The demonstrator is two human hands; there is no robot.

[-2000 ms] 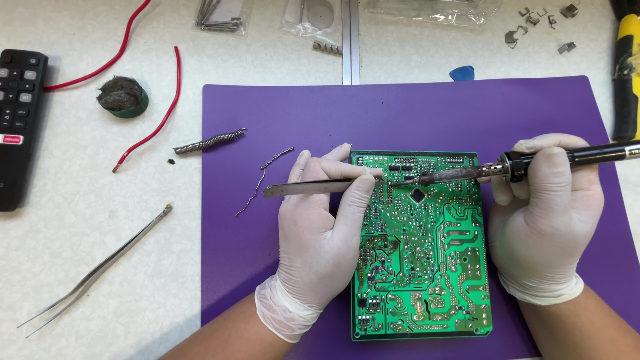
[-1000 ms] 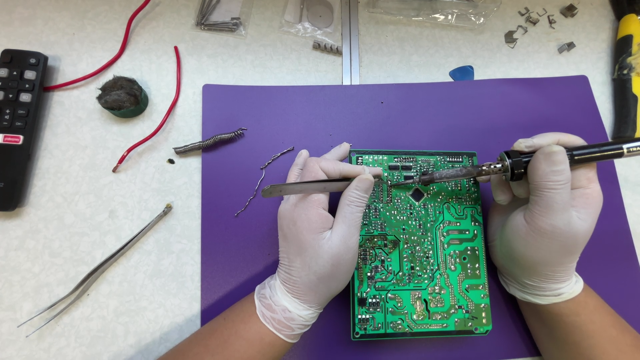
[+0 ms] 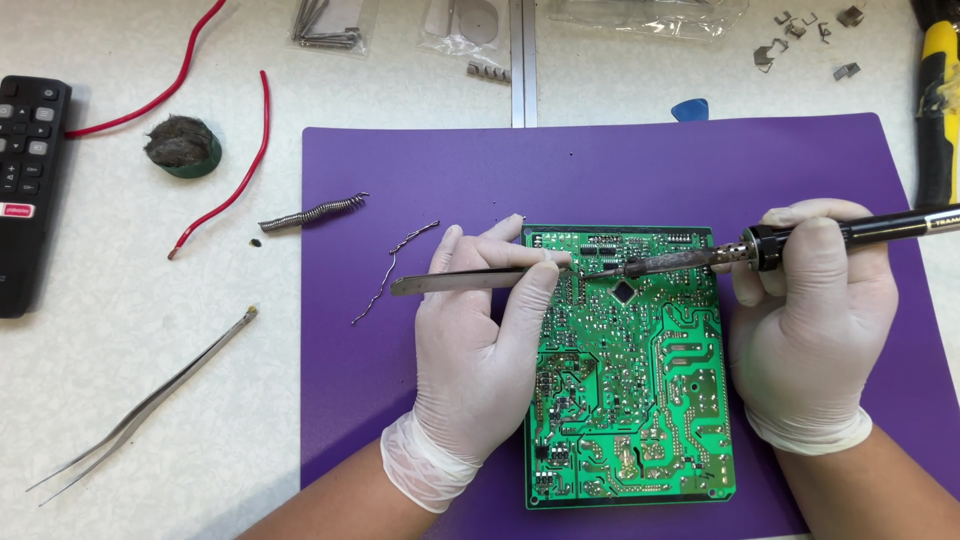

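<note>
A green printed circuit board (image 3: 630,375) lies on a purple mat (image 3: 360,420). My gloved left hand (image 3: 480,337) pinches metal tweezers (image 3: 457,280) between thumb and fingers, their tips over the upper left part of the board. In my gloved right hand (image 3: 817,315) is a soldering iron (image 3: 877,231) with a black handle, pointing left. Its tip meets or nearly meets the tweezer tips, just above and left of a square black chip (image 3: 623,292); whether they touch cannot be told. The heel of my left hand rests along the board's left edge.
Left of the board lie a twisted wire (image 3: 391,270) and coiled solder wire (image 3: 313,213). Farther left are a second pair of tweezers (image 3: 142,409), a red wire (image 3: 255,161), a small tin of fibrous material (image 3: 182,146) and a remote control (image 3: 30,195). Metal clips (image 3: 846,71) and a blue pick (image 3: 690,110) lie beyond the mat.
</note>
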